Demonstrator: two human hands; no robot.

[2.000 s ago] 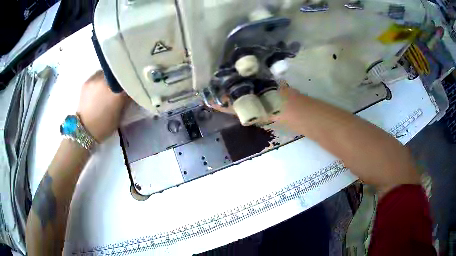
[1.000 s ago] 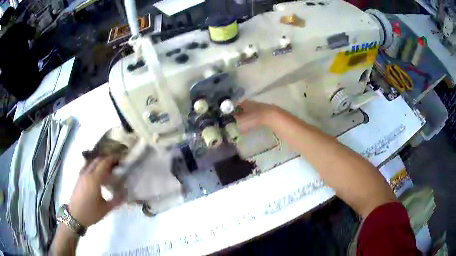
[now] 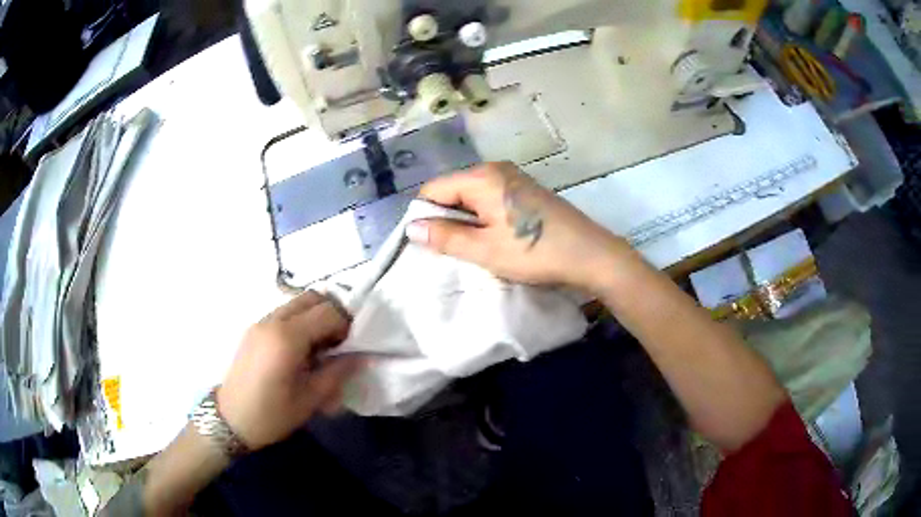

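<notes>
A light garment panel (image 3: 454, 318) hangs over the front edge of the sewing table, its upper edge folded. My left hand (image 3: 288, 358), with a metal watch at the wrist, grips the panel at its left part. My right hand (image 3: 505, 227) pinches the folded upper edge between thumb and fingers. The industrial sewing machine (image 3: 626, 91) stands behind the hands. Its needle plate area (image 3: 379, 172) shows uncovered beyond the panel. The cloth hides part of the slide plates and the table's front edge.
A pile of pale grey-green panels (image 3: 66, 263) lies on the left of the table. A white taped board (image 3: 757, 273) and sage cloth (image 3: 823, 348) are at the lower right. Yellow-handled scissors (image 3: 806, 71) and thread cones (image 3: 846, 35) are at the upper right.
The light panel has come from the left of the needle area to the table's front edge. My right hand has left the machine head and now grips the panel with my left.
</notes>
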